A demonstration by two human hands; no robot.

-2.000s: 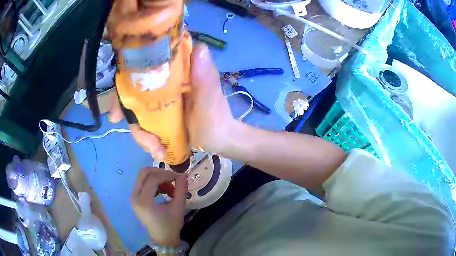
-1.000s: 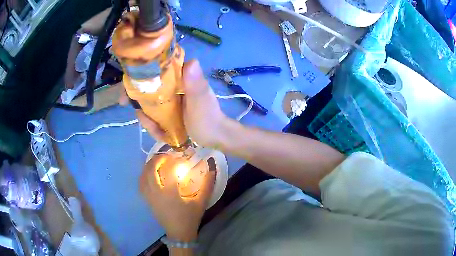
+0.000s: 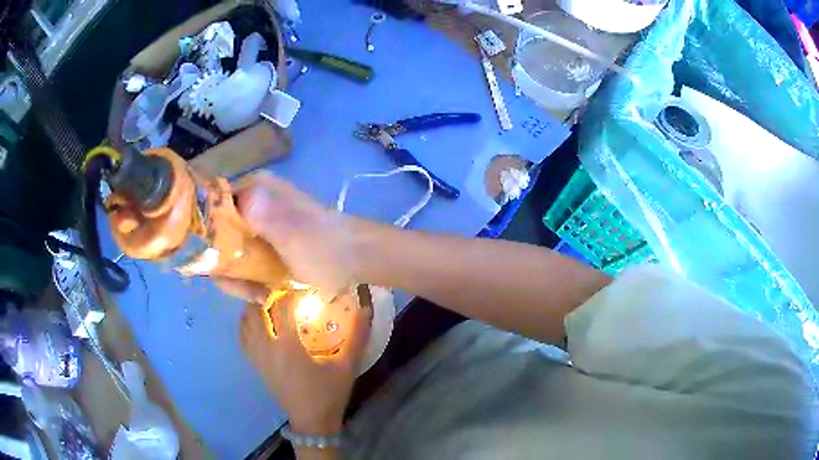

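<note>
My right hand [image 3: 292, 225] is around the orange electric screwdriver [image 3: 238, 256], which leans to the left over the lamp housing. Its tip is hidden behind my hands and the glare. The round white lamp housing [image 3: 382, 328] lies at the mat's near edge, with a bright yellow-orange glow inside it. My left hand [image 3: 301, 377], with a beaded bracelet, holds the housing from the near left side; its fingers are partly lost in the glow.
Blue-handled cutters [image 3: 435, 119], a green-handled screwdriver [image 3: 337, 65] and a looping white cord [image 3: 422, 172] lie on the blue mat [image 3: 202, 359]. A brown box of white parts [image 3: 242, 148] stands far left. The turquoise-lined bin [image 3: 629, 153] is on the right, a clear dish [image 3: 548, 76] beyond.
The screwdriver's rear end has swung left and down, and my right hand has moved left with it. The glow, absent two seconds ago, remains. The parts box shows more fully.
</note>
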